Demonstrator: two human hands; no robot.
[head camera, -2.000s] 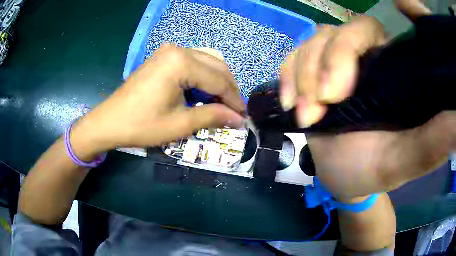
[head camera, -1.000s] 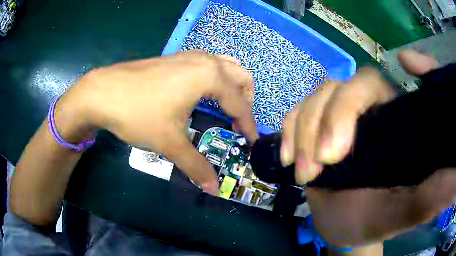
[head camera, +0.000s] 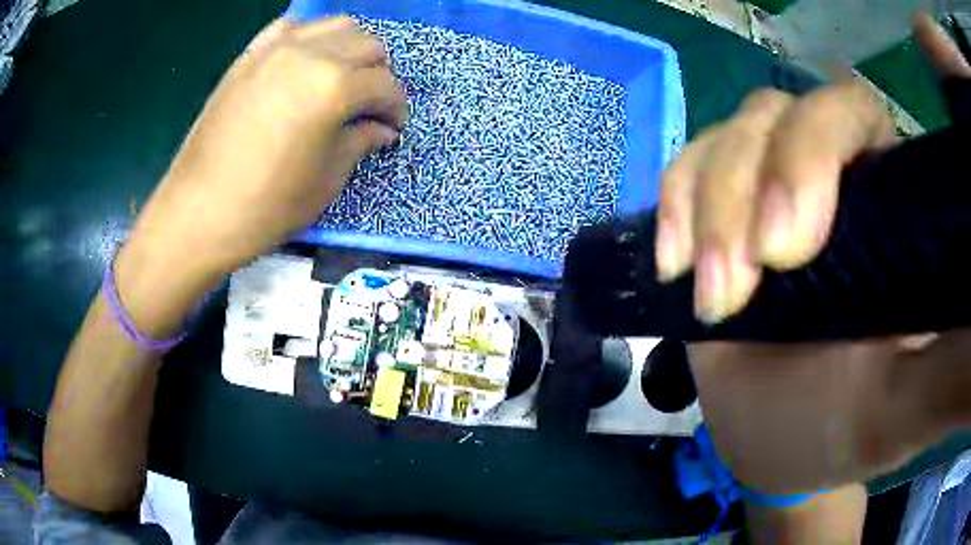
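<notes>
The socket unit, with its green circuit board (head camera: 367, 335) and brass contacts (head camera: 463, 351) facing up, lies in the off-white fixture (head camera: 259, 309). My left hand (head camera: 309, 117) is over the left part of the blue screw bin (head camera: 669, 128), its fingers curled down at the loose silver screws (head camera: 500, 138). The fingertips are hidden, so I cannot tell if they hold a screw. My right hand (head camera: 777, 202) grips the thick black electric screwdriver (head camera: 830, 277), whose front end is above the fixture, right of the unit.
Black strips (head camera: 564, 367) cross the fixture, with round holes (head camera: 669, 375) to their right. The bin stands just behind the fixture on the dark green bench (head camera: 351, 479). A blue wrist strap (head camera: 708, 468) is on my right wrist. A pale rail runs at the upper right.
My left hand has moved from the unit back to the screw bin, leaving the whole unit in view. My right hand still holds the screwdriver, now a little higher and farther right.
</notes>
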